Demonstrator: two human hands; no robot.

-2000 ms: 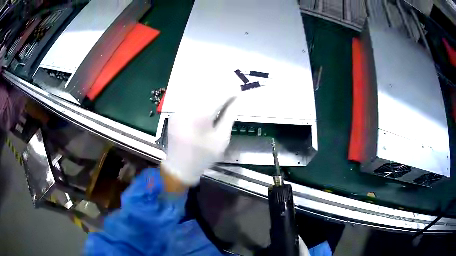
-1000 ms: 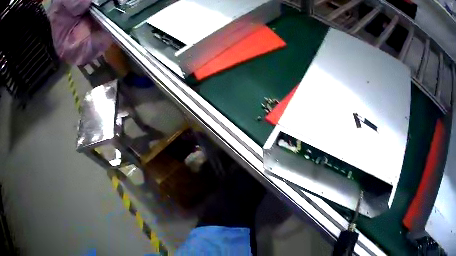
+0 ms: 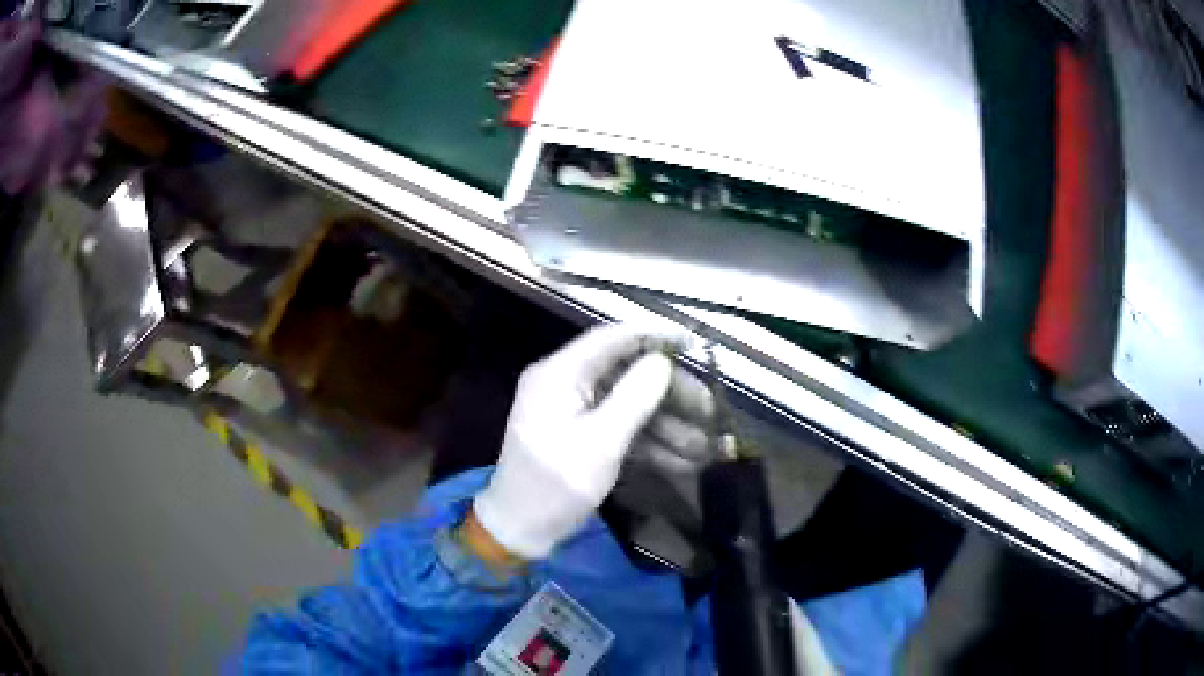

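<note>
My left hand (image 3: pixel 581 429), in a white glove, is in front of the conveyor's edge with thumb and fingers pinched near the driver's tip; a tiny dark piece may be between the fingertips, too small to tell. The black electric screwdriver (image 3: pixel 742 555) points up, its thin bit beside those fingers. My right hand (image 3: pixel 808 644) is mostly hidden behind the driver at the bottom edge, around its body. The silver-white unit chassis (image 3: pixel 753 119) lies beyond, its open slot showing a green circuit board (image 3: pixel 713 198). Two small black parts (image 3: pixel 821 60) lie on its top.
A small pile of screws (image 3: pixel 510 79) and a red pad (image 3: pixel 535 86) lie left of the chassis. Another unit (image 3: pixel 1169 251) with a red pad (image 3: pixel 1064 225) stands right. The aluminium rail (image 3: pixel 898 429) crosses in front. A person's pink sleeve (image 3: pixel 40 112) is far left.
My left hand has come back into view and now meets the driver's tip. The view has shifted, and the bit is no longer at the chassis flange. Fewer black parts lie on the top than two seconds ago.
</note>
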